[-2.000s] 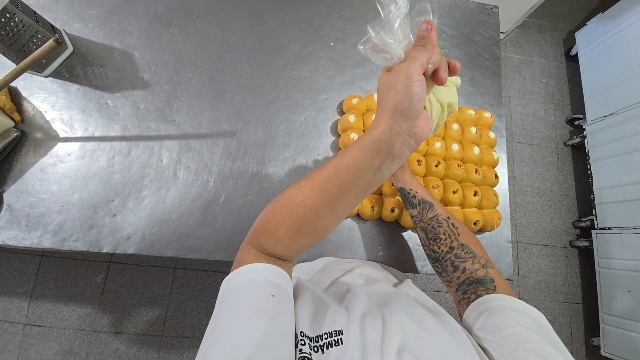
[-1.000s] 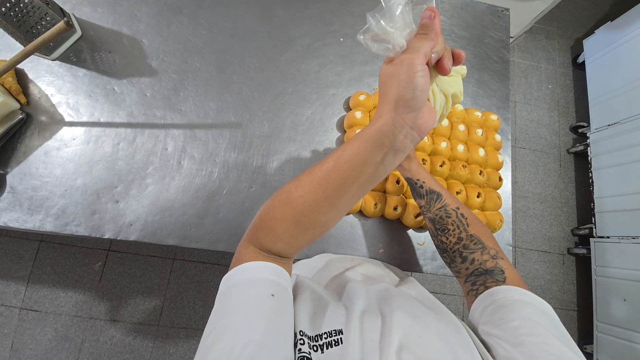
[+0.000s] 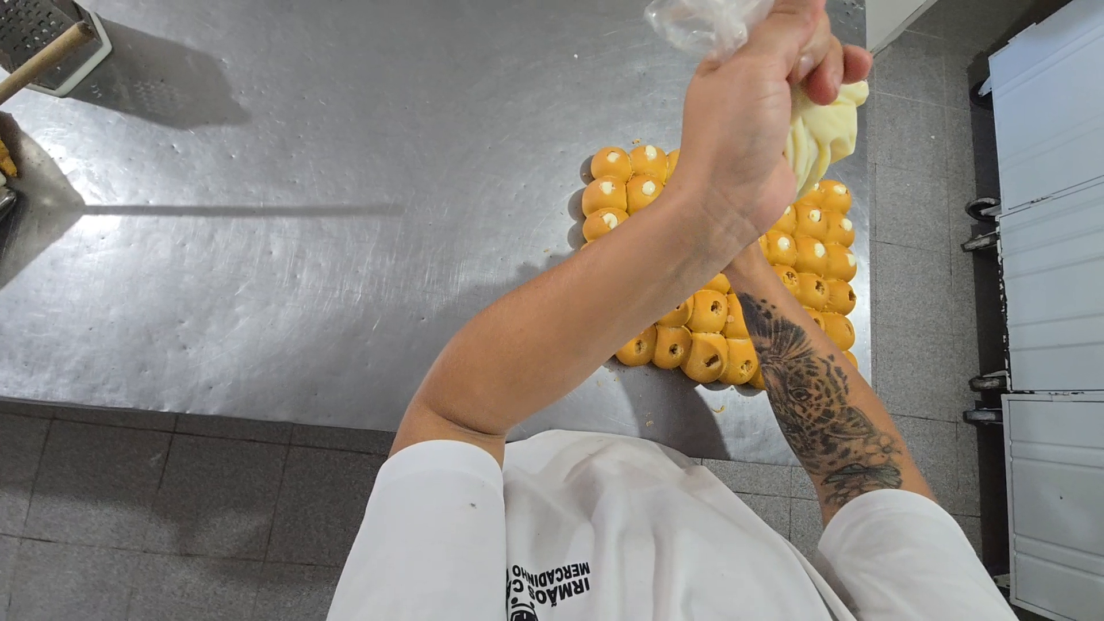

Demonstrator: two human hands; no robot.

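My left hand (image 3: 750,121) is closed around a clear plastic piping bag (image 3: 824,138) filled with pale yellow cream. The bag's twisted, empty end sticks out above the fist. Below lies a block of joined, golden round bread rolls (image 3: 707,310) on the metal table. White cream fills the tops of many rolls toward the far side; several nearer ones have open, dark holes. My tattooed right forearm passes beneath my left wrist, which hides my right hand and the bag's tip.
The rolls sit on a stainless steel table (image 3: 302,302), close to its right edge. A metal box grater (image 3: 78,65) and a wooden handle (image 3: 47,60) are at the far left. White panelled units (image 3: 1048,293) with casters stand on the right, beyond a strip of tiled floor.
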